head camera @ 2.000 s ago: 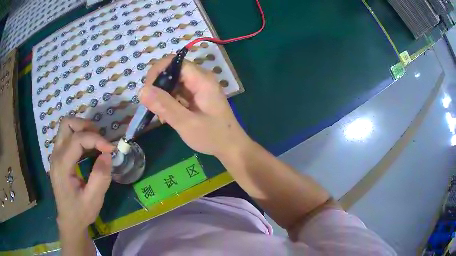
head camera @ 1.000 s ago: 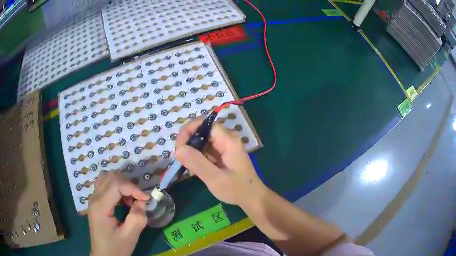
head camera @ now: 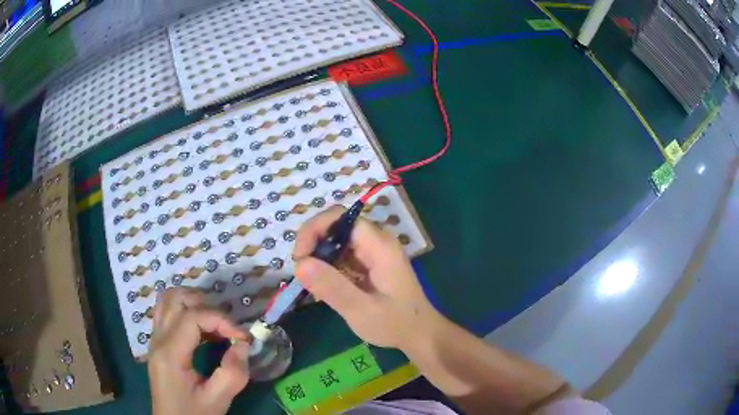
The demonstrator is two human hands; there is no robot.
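Note:
My right hand (head camera: pixel 369 280) grips a pen-like test probe (head camera: pixel 334 239) with a black grip and grey body. The probe slants down left to a small off-white tip block (head camera: pixel 260 331) above a squat clear bottle (head camera: pixel 278 361). My left hand (head camera: pixel 194 348) is at the block's left side, thumb and index fingertips close together; any small part between them is too small to make out. A white board (head camera: pixel 182 212) behind the hands bears rows of silver discs joined by tan strips. Both hands partly cover its front edge.
A red wire (head camera: pixel 442 105) curls from the probe over the green mat. Further filled boards (head camera: pixel 284 44) and a red label (head camera: pixel 367 68) lie behind. A brown cardboard sheet (head camera: pixel 40 284) with loose parts is left, a green label (head camera: pixel 328 379) in front, stacked sheets (head camera: pixel 677 61) far right.
The camera view has shifted, so the board, bottle and both hands sit lower and further right in the picture. My hands stay together at the tip block above the bottle.

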